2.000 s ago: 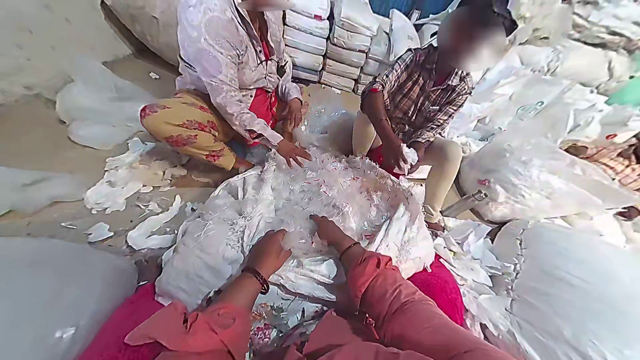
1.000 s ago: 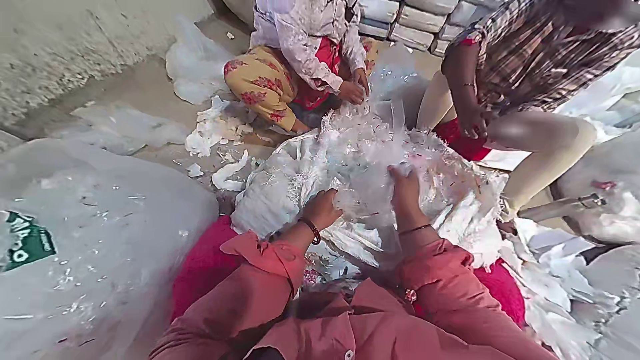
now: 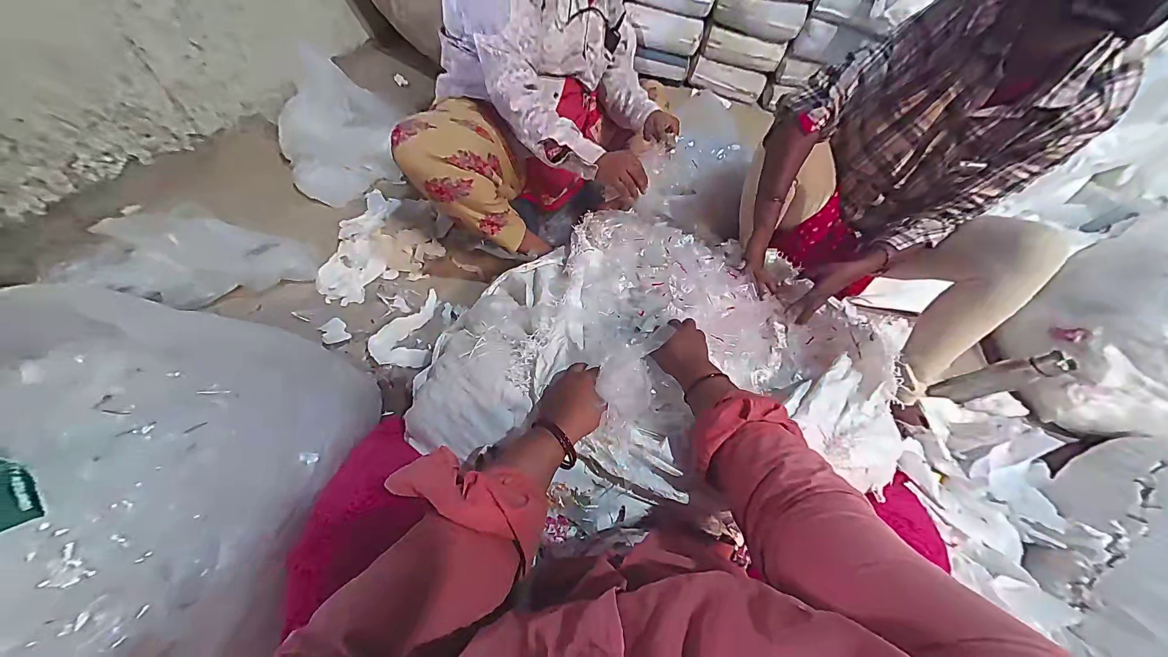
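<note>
A heap of clear plastic film scraps [image 3: 693,274] lies on a white woven sack [image 3: 493,365] in front of me. My left hand [image 3: 573,401] is closed on a piece of clear plastic film [image 3: 625,383] at the near side of the heap. Just right of it, my right hand [image 3: 683,354] pinches the film too, its fingertips partly hidden. Across the heap, one person's hands [image 3: 634,164] hold clear film up. At the right, another person's hands [image 3: 794,287] rest in the scraps.
A large translucent bag [image 3: 182,456] fills the left side. White scraps [image 3: 401,333] lie on the floor between it and the sack. Stacked wrapped bundles [image 3: 730,46] stand behind the two seated people. More loose sheets and full bags are at the right, beside a rough wall [image 3: 164,82] at far left.
The person at the right has lowered both hands into the heap. My hands, farther apart a second ago, are closer together now. The view has tilted down since two seconds ago.
</note>
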